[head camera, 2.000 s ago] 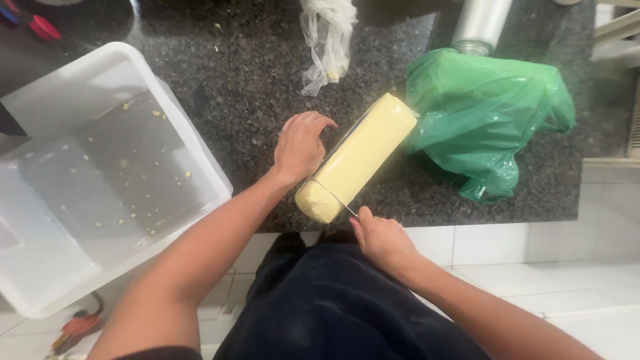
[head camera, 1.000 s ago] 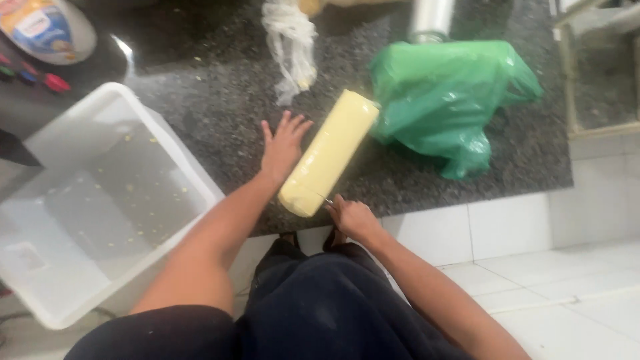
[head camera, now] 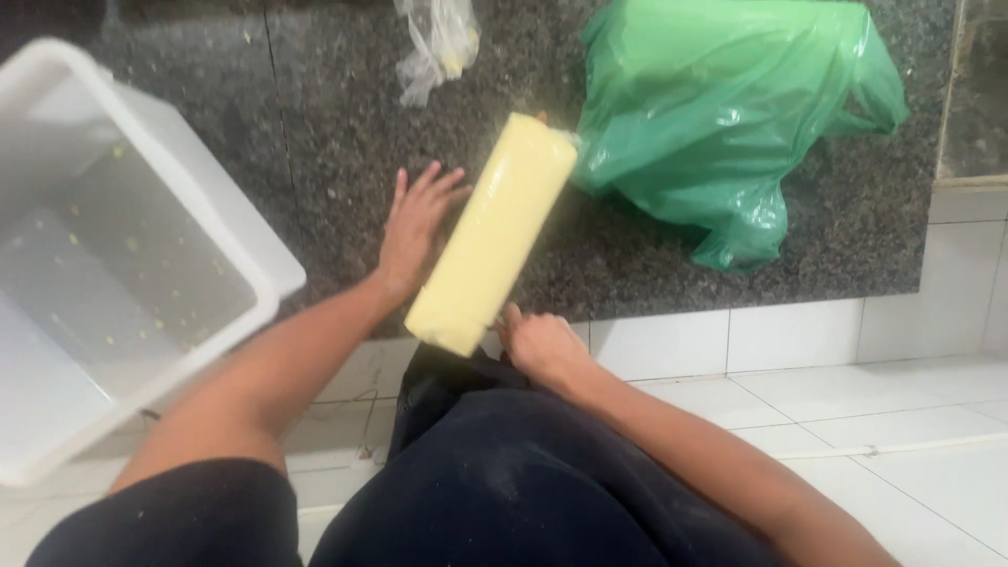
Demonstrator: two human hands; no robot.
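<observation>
A long yellow block in clear wrapping, which looks like cheese (head camera: 496, 236), lies slantwise over the front edge of a dark granite counter. My left hand (head camera: 417, 224) is on its left side, fingers spread and pointing away from me; whether the palm touches the block cannot be told. Close to the block's near right side, my right hand (head camera: 543, 339) has its fingers curled. The thin blade seen there in earlier frames is hidden or too blurred to make out now. Right of the block's far end lies a green plastic bag (head camera: 709, 118).
A white plastic bin (head camera: 197, 189) with yellow crumbs inside stands at the left, its rim near my left forearm. Crumpled clear plastic (head camera: 441, 47) lies beyond the block on the granite counter (head camera: 850, 228). White floor tiles (head camera: 866, 409) show below the counter's front edge.
The thin metal blade seen at the block's near end in the earlier frames no longer shows. The view has come closer to the counter.
</observation>
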